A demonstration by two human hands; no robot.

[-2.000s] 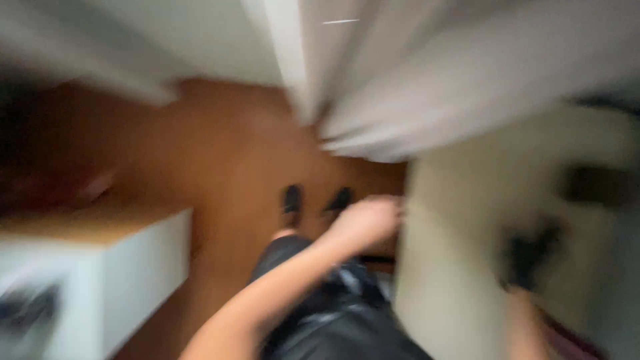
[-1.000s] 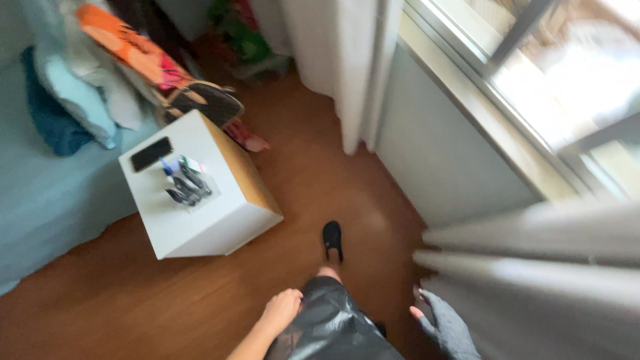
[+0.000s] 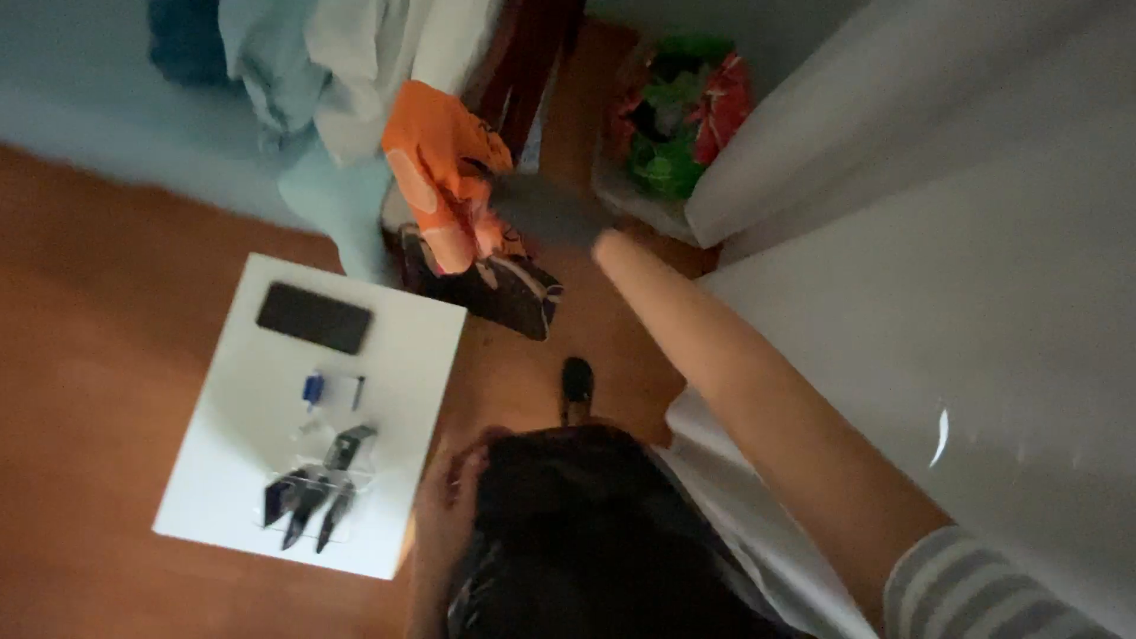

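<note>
My right hand [image 3: 550, 209], in a grey glove and blurred by motion, reaches out at the upper middle. Its fingertips meet or overlap an orange patterned cloth item [image 3: 439, 169]; the grip is not clear. Under that item is a brown bag with light trim [image 3: 510, 297]. Low in the view, my left hand [image 3: 453, 484] is bare, with fingers bent beside the shiny black material [image 3: 586, 532] over my lap. Whether it pinches that material cannot be made out.
A white-topped cabinet [image 3: 222, 417] at left holds a black phone [image 3: 315, 317], a small blue item [image 3: 313, 389] and a clear holder with dark tools [image 3: 311, 497]. A clear container of green and red items [image 3: 666, 133] stands beyond. Pale curtains [image 3: 932, 266] hang at right.
The view has swung toward the cabinet and bag. My gloved right hand, low at the right a second ago, now reaches to the orange item. My left hand remains beside the black material.
</note>
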